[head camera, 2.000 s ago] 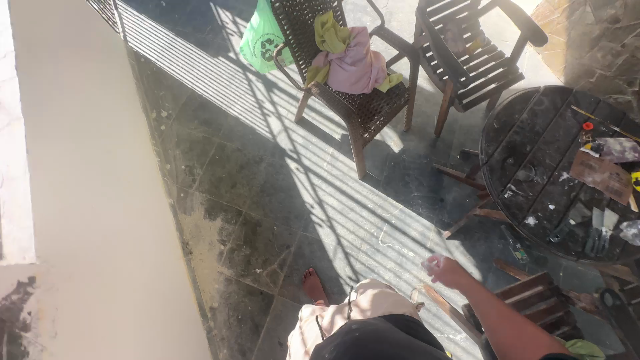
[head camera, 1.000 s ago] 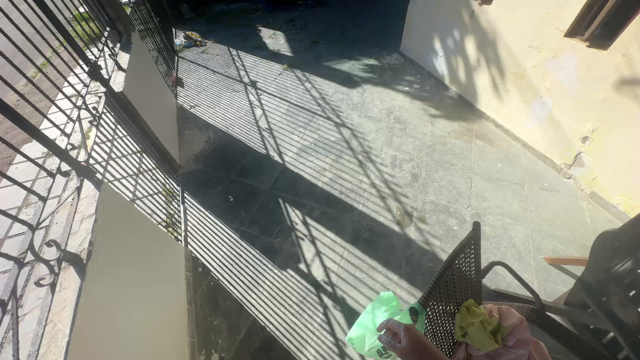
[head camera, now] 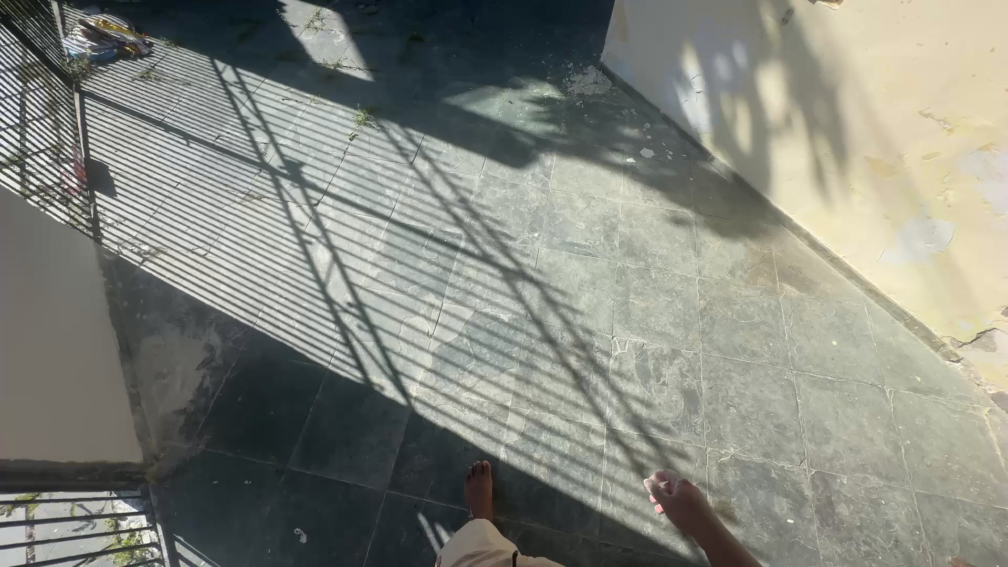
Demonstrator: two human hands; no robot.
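My right hand [head camera: 673, 492] is at the lower right, above the sunlit stone tile floor [head camera: 654, 378], with its fingers curled. Something pale and whitish shows at the fingertips; whether it is a held thing or a coating on the skin, I cannot tell. No chair or table is near the hand. A bare foot [head camera: 479, 490] and a light trouser leg [head camera: 480, 545] appear at the bottom middle, left of the hand. My left hand is outside the view.
A peeling cream wall [head camera: 890, 157] runs along the right. On the left stand a low pale wall [head camera: 59, 339] and a metal railing [head camera: 39, 102], which casts striped shadows over the floor. A crumpled heap [head camera: 106, 38] lies at the upper left.
The view has swung away from the round table and the chairs. One second ago my hand was by the green bag beside the woven chair; both are now out of view.
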